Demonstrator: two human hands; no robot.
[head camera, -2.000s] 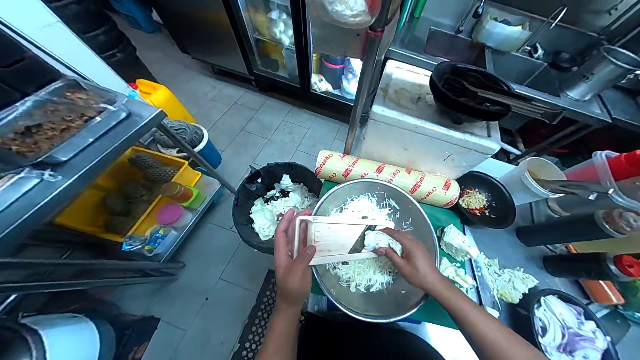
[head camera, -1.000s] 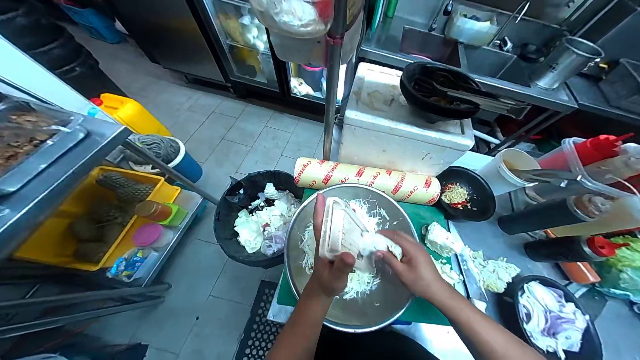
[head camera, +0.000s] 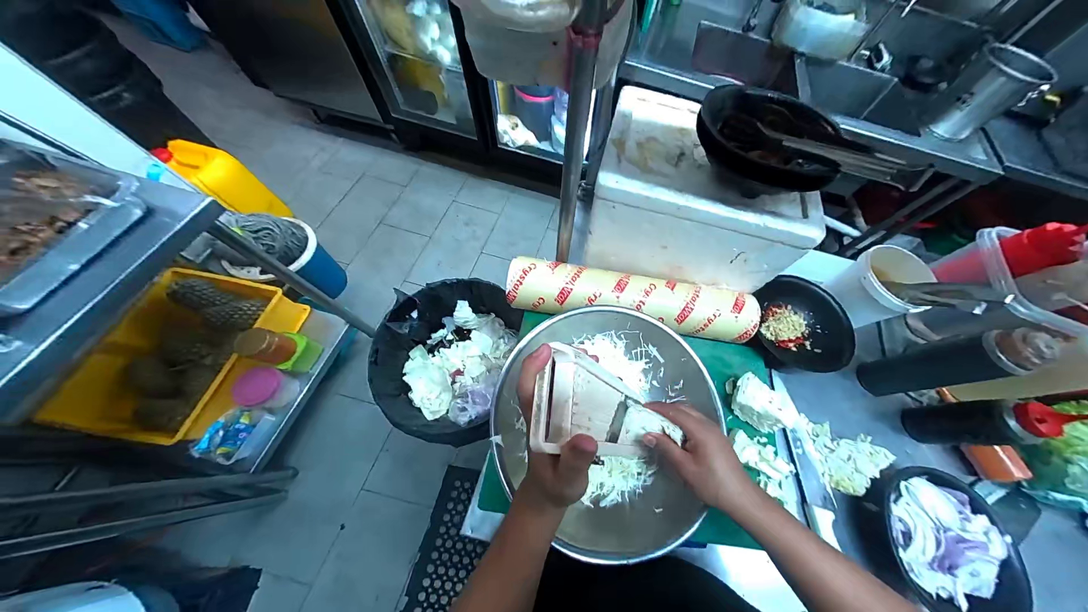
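My left hand (head camera: 557, 455) grips the end of a pale handheld slicer (head camera: 586, 399), tilted above a large steel bowl (head camera: 688, 365). A white vegetable piece, apparently cabbage (head camera: 650, 423), is held in my right hand (head camera: 693, 446) against the slicer near its blade. Fine white shreds (head camera: 616, 484) lie in the bowl beneath. The bowl rests on a green cutting board (head camera: 722, 527). Right of it are a larger white chunk (head camera: 759, 403), chopped pale pieces (head camera: 850, 459) and a knife (head camera: 807, 476).
A black-lined bin (head camera: 382, 382) of vegetable scraps stands left of the bowl. Behind the bowl lies a cling film roll (head camera: 633, 297), beside a small black bowl (head camera: 829, 331) of chopped garlic and chilli. A black tub (head camera: 1016, 552) of sliced onion and sauce bottles (head camera: 943, 365) stand right.
The slicer has tipped from roughly level across the bowl to a slant. My right hand has stayed on the vegetable piece at the slicer.
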